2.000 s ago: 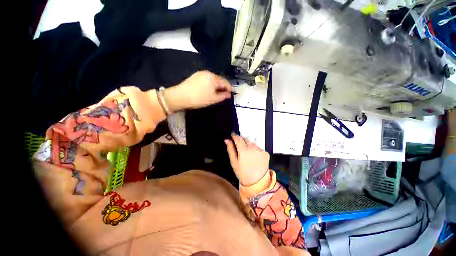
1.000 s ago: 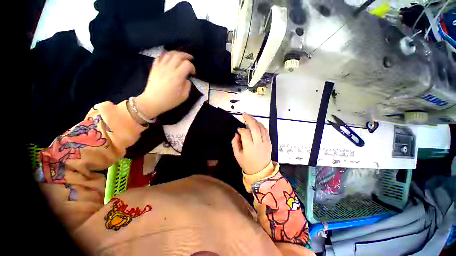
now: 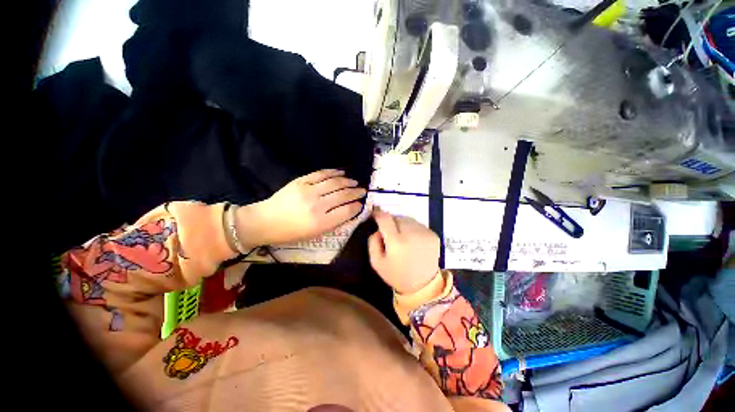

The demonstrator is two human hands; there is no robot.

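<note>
A large black cut piece (image 3: 266, 105) lies left of the sewing machine (image 3: 548, 88), its right edge close to the presser foot (image 3: 399, 145). My left hand (image 3: 318, 208) lies flat on its near edge, fingers pointing right. My right hand (image 3: 403, 248) is just below and right of it, fingers curled at the table's near part, touching a small dark piece (image 3: 355, 245) that hangs toward my lap. Whether the right fingers pinch it is hard to tell. The thread snips (image 3: 554, 213) lie right of the two black strips (image 3: 512, 205).
A pale green basket (image 3: 556, 322) with clear and red plastic bags is below the table at right, beside grey fabric (image 3: 645, 370). A lime-green basket (image 3: 182, 310) is at lower left. More black pieces (image 3: 64, 137) are heaped at the far left.
My left hand has moved right and toward me, close to my right hand. The black fabric now reaches beside the presser foot. The small dark piece is lower and mostly covered.
</note>
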